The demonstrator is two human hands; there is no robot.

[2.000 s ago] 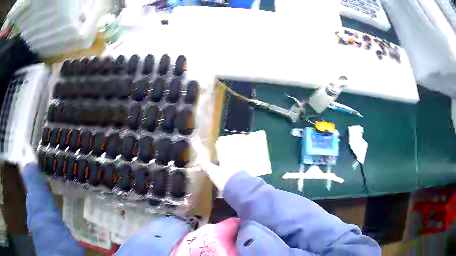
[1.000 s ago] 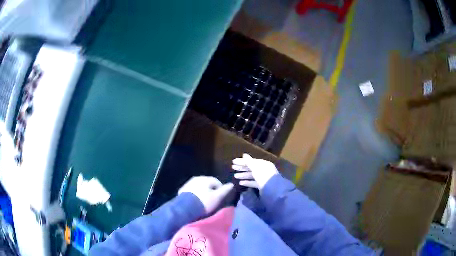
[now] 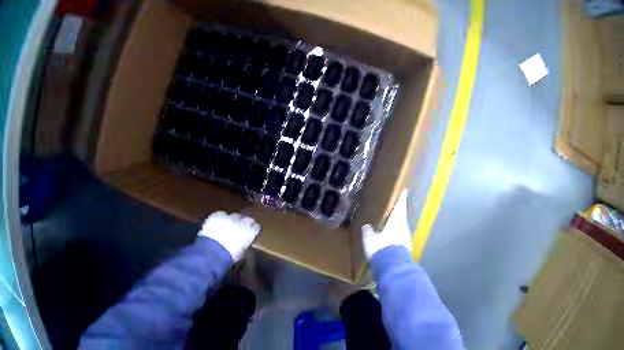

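A large open brown cardboard carton [image 3: 130, 102] stands on the floor in front of me. Inside it lies a clear plastic blister tray [image 3: 373, 147] with five rows of black oval cases. My left hand [image 3: 231, 233], in a white glove, is at the carton's near edge, left of middle, with its fingers curled over the rim. My right hand [image 3: 392, 234], also in a white glove, is at the carton's near right corner, with thumb and fingers apart around the corner. The carton's walls partly hide the fingers.
The green bench edge [image 3: 14, 205] runs down the far left. A yellow floor line [image 3: 454, 130] passes right of the carton. More cardboard cartons [image 3: 575, 294] stand at the right. A white square [image 3: 534, 69] lies on the floor. A blue object [image 3: 319, 331] is below, between my legs.
The view has swung from the bench to the floor carton and come closer to it. My hands, earlier free in front of the carton, are now at its near edge and corner.
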